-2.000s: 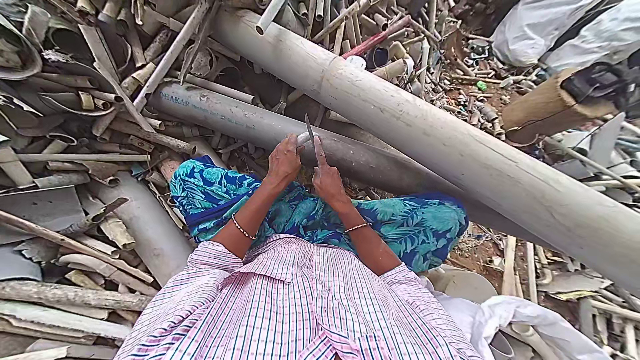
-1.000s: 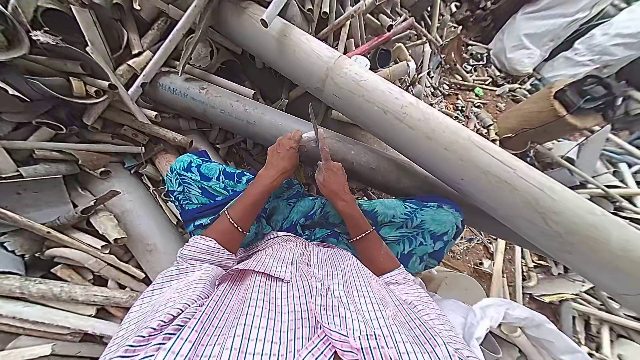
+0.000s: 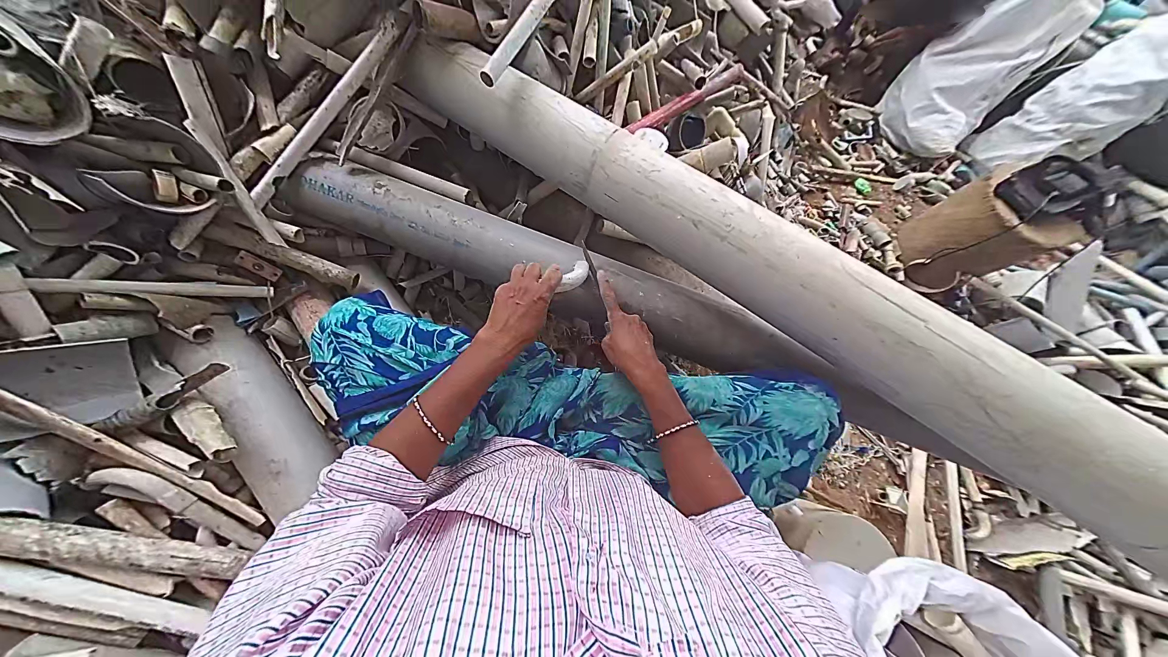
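My left hand holds a small white curved plastic pipe piece against a thick grey plastic pipe that lies across in front of my lap. My right hand grips a knife, its forefinger stretched along the dark, narrow blade. The blade points up and away from me, close beside the right end of the white piece. Whether the edge touches it cannot be told. The handle is hidden in my right palm.
A second, paler large pipe slants down to the right beyond my hands. Heaped scrap pipes lie at the left. White sacks and a brown cylindrical object are at the right, and another white sack is at the lower right.
The white piece shows more clearly between my hands than one second ago. Both hands have stayed over the grey pipe, with the knife in my right hand throughout.
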